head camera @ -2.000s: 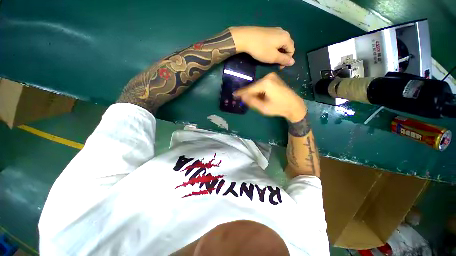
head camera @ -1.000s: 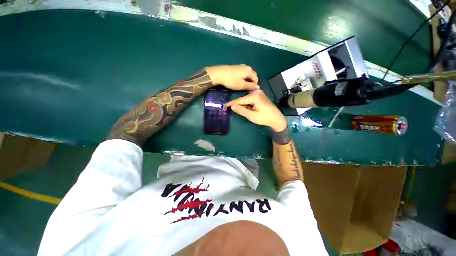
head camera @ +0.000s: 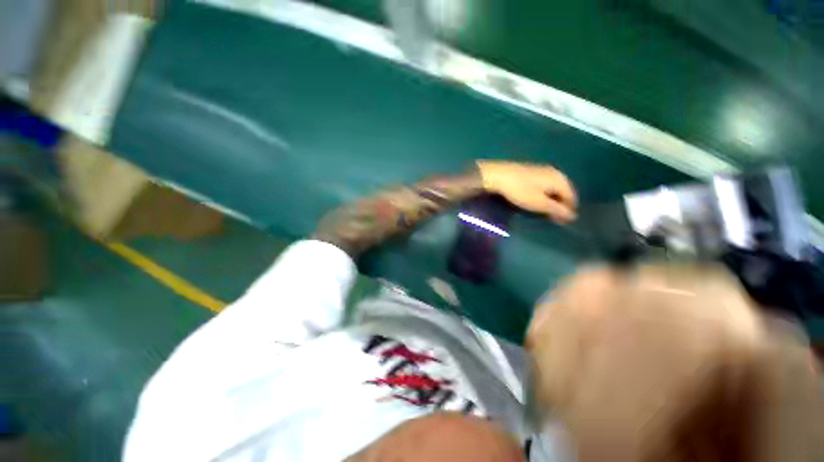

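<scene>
My left hand point(head camera: 531, 189) rests on the green bench with its fingers curled; whether it holds anything is hidden. The dark smartphone point(head camera: 474, 251) lies on the bench just below my left wrist, with a bright streak across its upper part. My right hand point(head camera: 646, 347) is raised very close to the camera, large and blurred at the lower right; its fingers and any contents cannot be made out. The black power screwdriver point(head camera: 775, 278) shows only partly behind it, in front of the white and grey screw feeder point(head camera: 678, 212).
The green bench point(head camera: 361, 117) has a whitish rail point(head camera: 533, 97) along its far side. A brown carton point(head camera: 176, 215) stands below the bench edge at left. A yellow line point(head camera: 167, 275) crosses the floor. The picture is motion-blurred.
My right hand has left the smartphone and come up close to the camera. My left hand stays curled beside the phone. The view has swung and tilted, and the drink can no longer shows.
</scene>
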